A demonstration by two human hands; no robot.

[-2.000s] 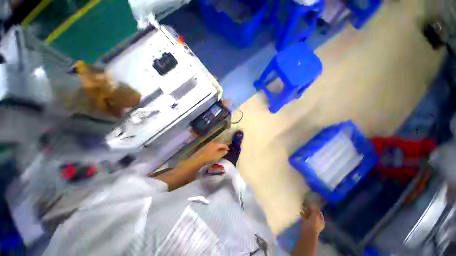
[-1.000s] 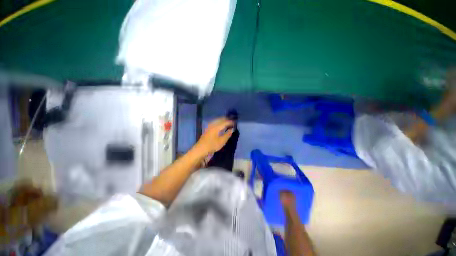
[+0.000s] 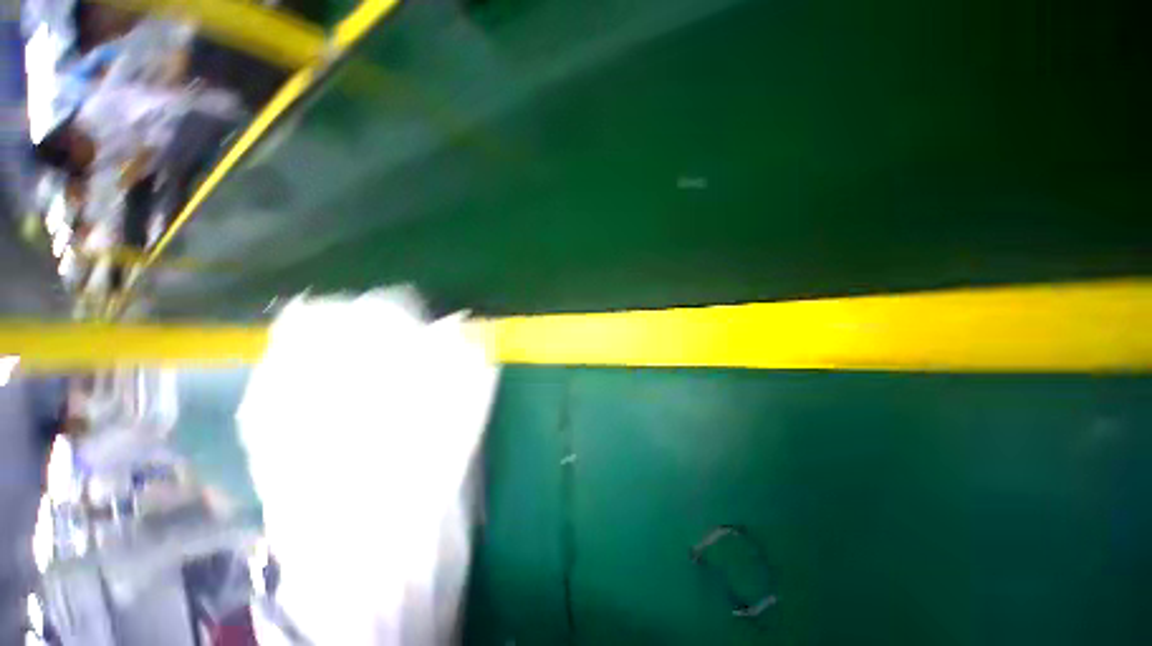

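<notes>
A large white cover sheet (image 3: 373, 467) lies on the green line surface (image 3: 960, 505), left of the middle. It is overexposed, and whatever is under it is hidden. A thin outline with rounded corners, perhaps a square frame (image 3: 730, 574), lies on the green surface at the lower middle. It is blurred, with light glints on two corners. Neither of my hands is in the picture.
A wide yellow stripe (image 3: 821, 336) crosses the green surface from side to side. Another yellow stripe (image 3: 253, 133) slants up at the left. Blurred people in pale clothing (image 3: 145, 101) are at the upper left. Blurred grey equipment (image 3: 139, 581) stands at the lower left.
The view has swung up onto the green surface. My hands, the white machine bed, the blue stools and the floor have left the picture. The thin outline has come into view.
</notes>
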